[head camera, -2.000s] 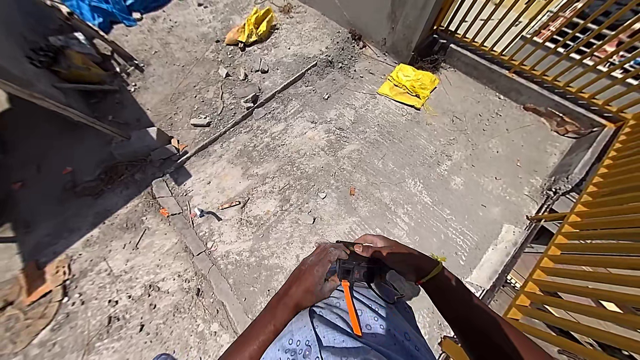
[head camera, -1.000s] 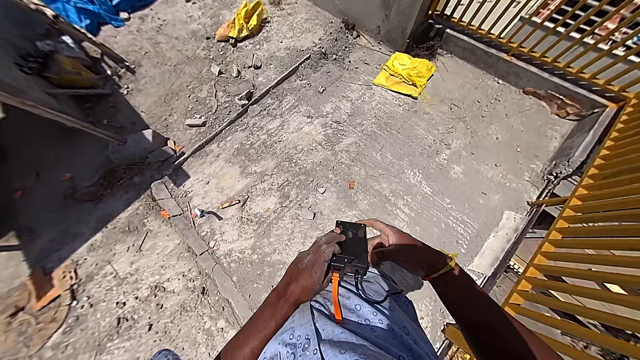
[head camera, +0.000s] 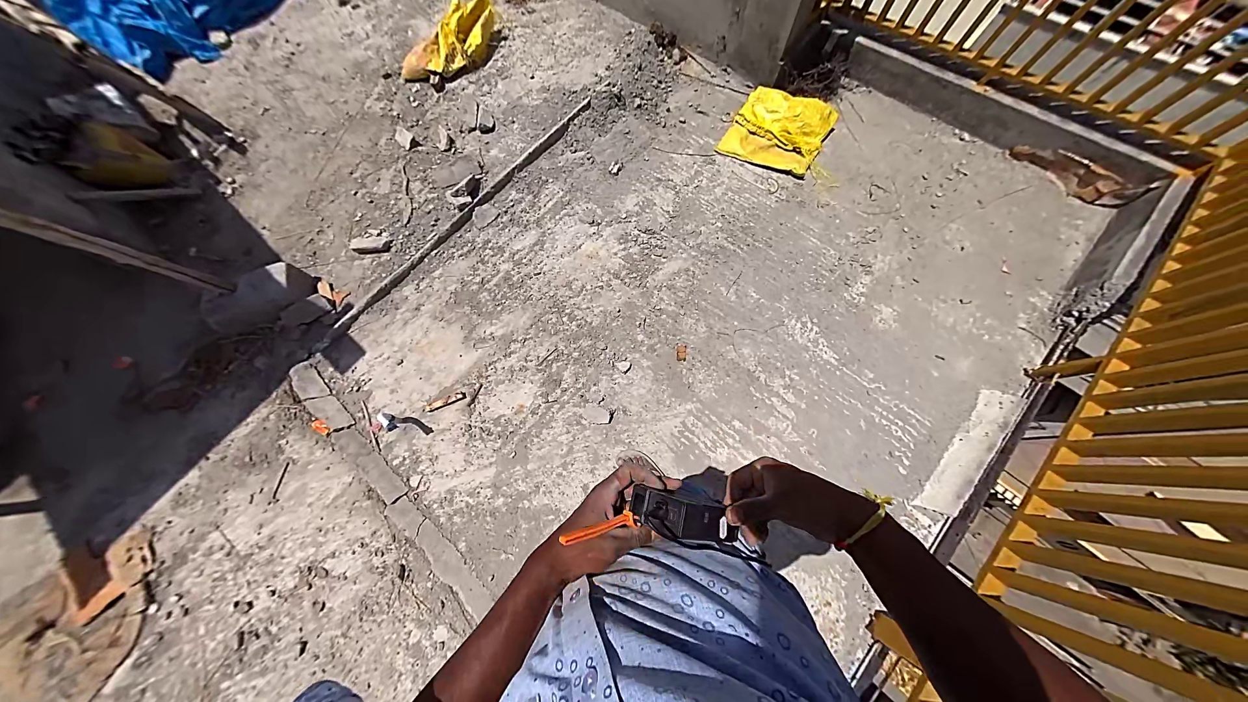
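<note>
Low in the head view, in front of my patterned blue shirt (head camera: 682, 624), my left hand (head camera: 609, 517) grips one end of a small black electronic device (head camera: 687, 515). An orange strap (head camera: 597, 529) hangs from that end, across my left fingers. A thin black cable runs along the device's lower side. At the device's other end, my right hand (head camera: 780, 502) has its thumb and fingertips together at the edge. Whether those fingertips pinch a small part or only touch the casing is hidden.
A folded yellow sack (head camera: 778, 132) lies on the rough concrete floor, another yellow sack (head camera: 463, 39) farther left. Yellow metal railing (head camera: 1141, 439) borders the right. A line of bricks (head camera: 380, 468) crosses the left, near loose rubble (head camera: 370, 244). Blue tarpaulin (head camera: 146, 34) lies at top left.
The device was upright between my hands a second ago and now lies sideways, its strap end to the left. My right hand has moved to its right end.
</note>
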